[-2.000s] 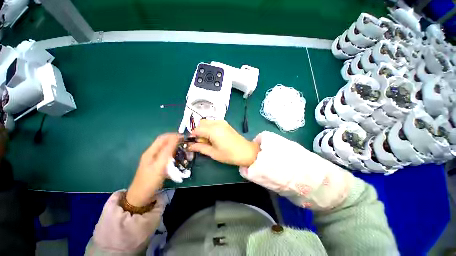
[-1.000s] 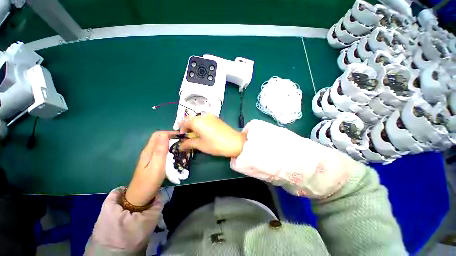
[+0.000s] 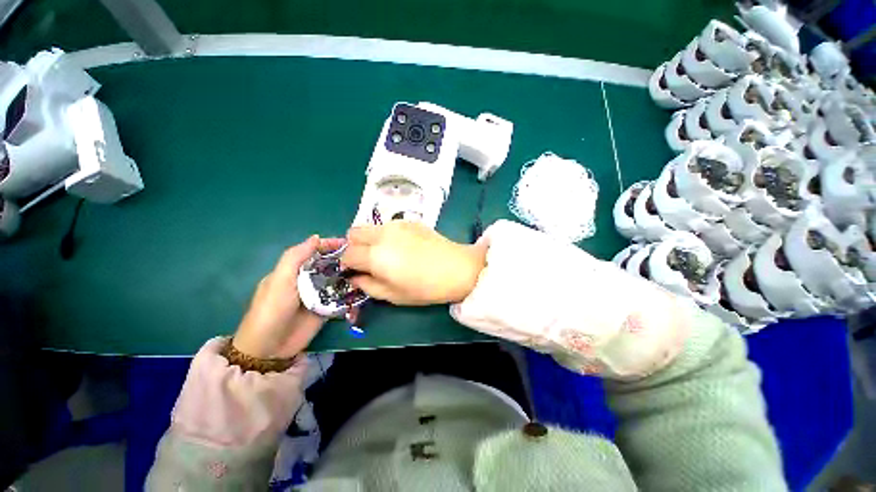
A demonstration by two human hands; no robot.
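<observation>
A white camera body (image 3: 408, 178) lies on the green mat, its black lens panel (image 3: 416, 132) at the far end and its round opening towards me. A white bracket arm (image 3: 486, 142) sticks out to its right. My left hand (image 3: 280, 298) holds a round white base housing (image 3: 329, 288) with dark electronics, just below the body's near end. My right hand (image 3: 408, 262) is over the housing's right side, fingertips at its electronics; what they pinch is hidden. A blue-ended plug (image 3: 356, 332) hangs below the housing.
A coil of thin white strands (image 3: 555, 196) lies right of the body, and a black side cable (image 3: 478, 213) lies beside it. Many stacked white housings (image 3: 716, 173) stand at right. White camera bodies (image 3: 72, 144) are at left. A white edging (image 3: 403, 51) runs across the back.
The housing has turned so its electronics face up more, with my left hand now at its left side. The blue-ended plug has come into view. The red wire left of the body no longer shows.
</observation>
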